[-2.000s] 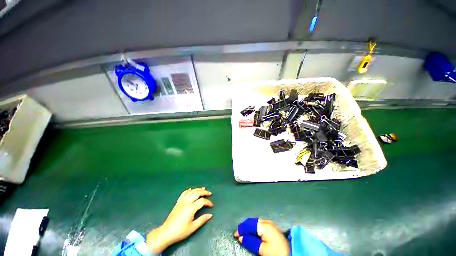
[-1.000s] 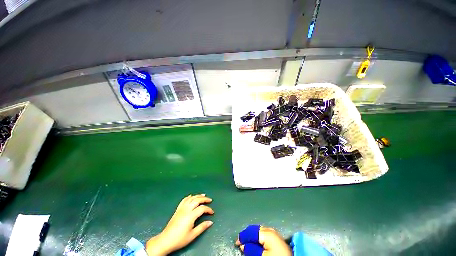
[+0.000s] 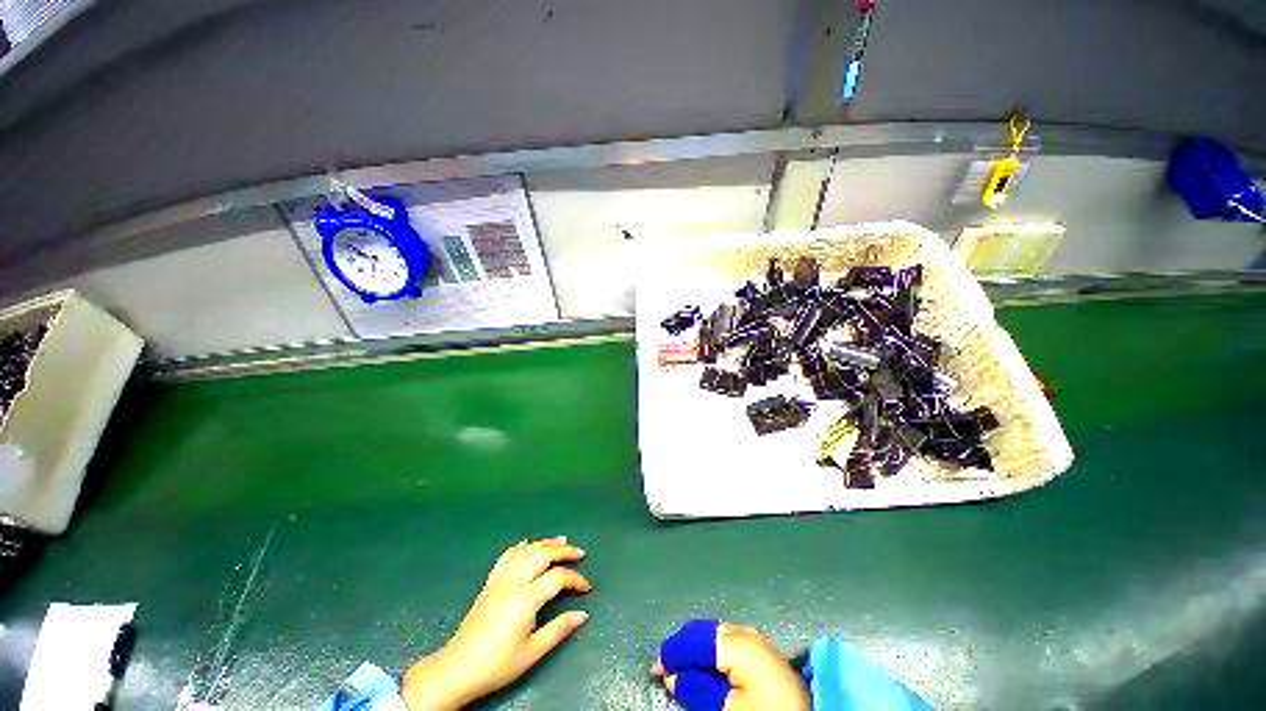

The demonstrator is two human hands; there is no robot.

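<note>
My left hand (image 3: 507, 622) rests on the green bench, bare, fingers apart, holding nothing. My right hand (image 3: 736, 670) is to its right near the bottom edge, fingers curled, with blue wraps on two fingers. Its palm side is hidden, so I cannot tell whether it holds anything small. Beyond my right hand stands a white foam box (image 3: 722, 486), with loose black binder clips (image 3: 875, 361) heaped mostly in its middle and right. A yellow piece (image 3: 837, 442) and a reddish piece (image 3: 679, 356) lie among them.
A second foam box (image 3: 63, 417) with dark pieces is tilted at the far left. A white paper (image 3: 77, 656) with black clips on its right edge lies at lower left. A blue clock (image 3: 372, 253) and a posted sheet are on the wall behind the bench (image 3: 403, 445).
The view has shifted slightly. The small orange-and-dark thing right of the foam box now barely shows past its rim. Both hands keep nearly the same pose and place.
</note>
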